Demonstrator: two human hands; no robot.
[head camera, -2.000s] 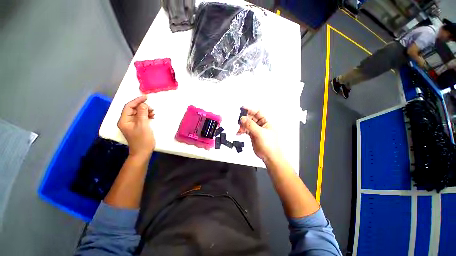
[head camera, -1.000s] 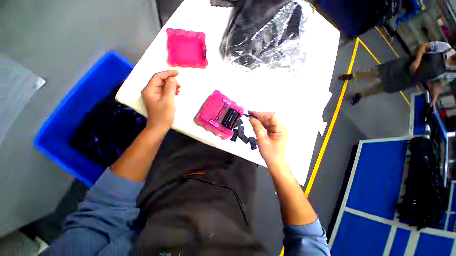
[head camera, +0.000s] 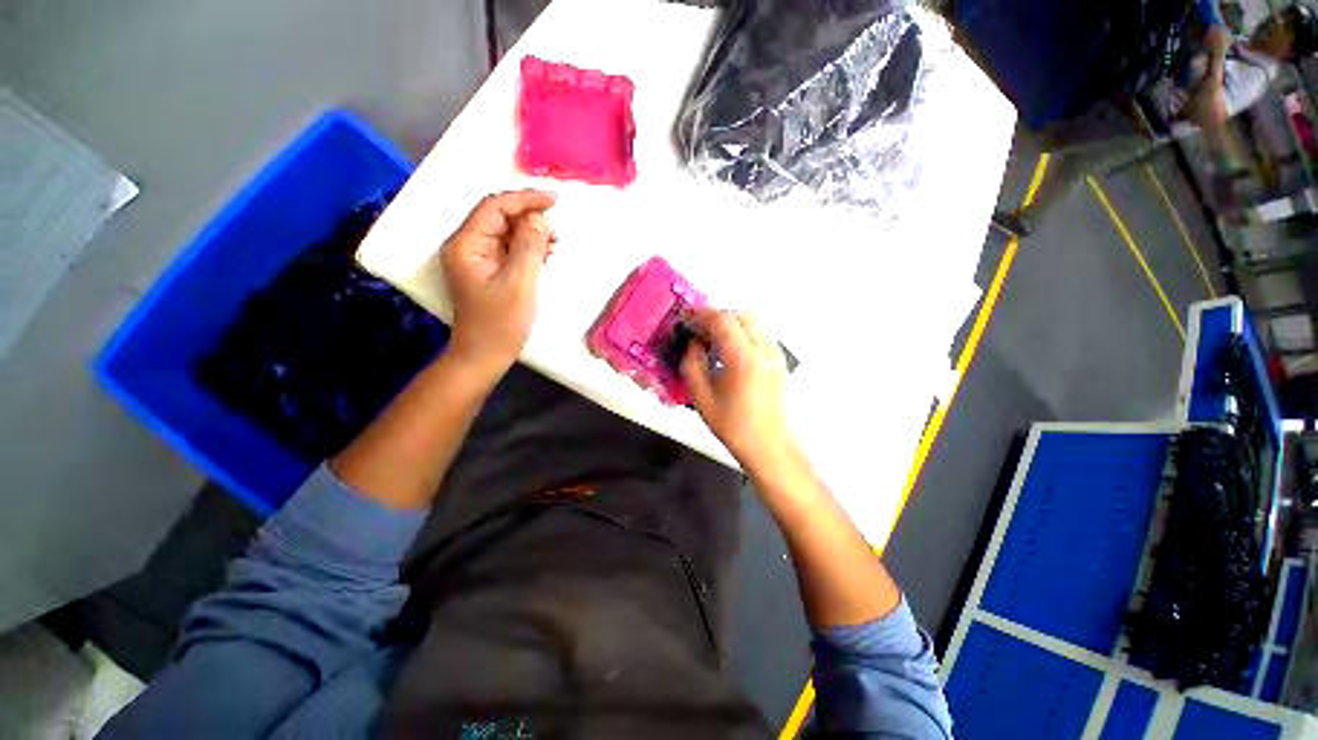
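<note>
A pink tray (head camera: 630, 327) lies on the white table near its front edge, with black pieces (head camera: 674, 341) at its right side. My right hand (head camera: 740, 379) is over that side of the tray, its fingertips at the black pieces. The fingers hide what they touch, so I cannot tell if a piece is held. My left hand (head camera: 499, 272) hovers over the table's left edge, fingers curled; no object shows in it. A second pink tray (head camera: 578, 122) lies farther off, beyond my left hand, with nothing visible inside.
The white table (head camera: 853, 347) carries a clear plastic bag (head camera: 810, 101) with black contents at its far part. A blue bin (head camera: 174, 412) with a black mass stands at the left. Blue panels (head camera: 1070, 535) and black parts stand at the right. A person (head camera: 1229, 80) is at the far right.
My right hand has moved left from beside the tray onto the black pieces at its right side. My left hand has stayed similarly curled. The view has shifted, with the table now farther right.
</note>
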